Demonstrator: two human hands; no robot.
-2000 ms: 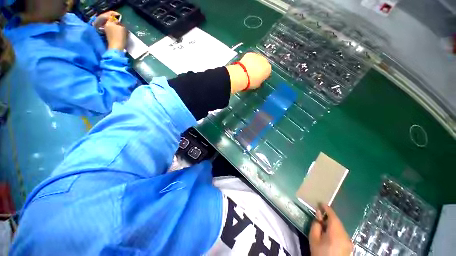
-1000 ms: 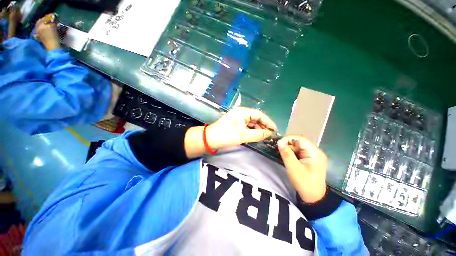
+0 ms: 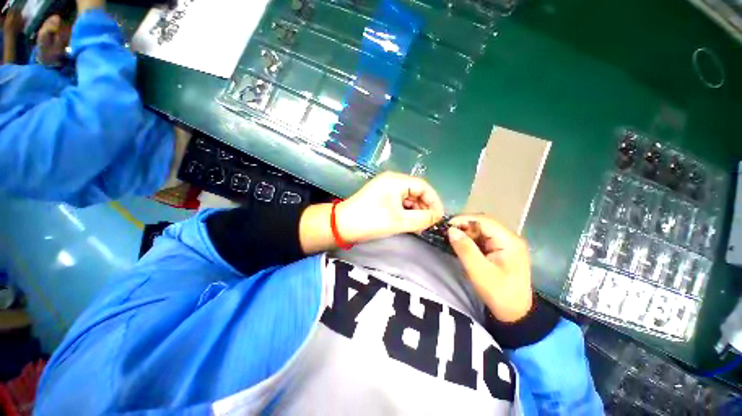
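Observation:
My left hand [image 3: 389,210], with a red string at the wrist, and my right hand [image 3: 498,264] meet at the bench edge. Between their fingertips they pinch a small dark part [image 3: 440,229], mostly hidden by the fingers. Its details are too small to tell, and I cannot make out tweezers. A beige-grey pad sheet [image 3: 510,175] with a pale edge lies flat on the green bench just beyond my right hand.
A clear blister tray [image 3: 313,123] with a blue strip [image 3: 376,77] lies ahead left. Another blister tray [image 3: 639,248] is at right. A black parts tray [image 3: 236,177] sits below the bench edge. White paper [image 3: 199,36] and a person's blue sleeve [image 3: 77,130] are at left.
My left hand has come from over the left blister tray to meet my right hand at the bench edge. The view has turned down. Over the last second both hands stay nearly still.

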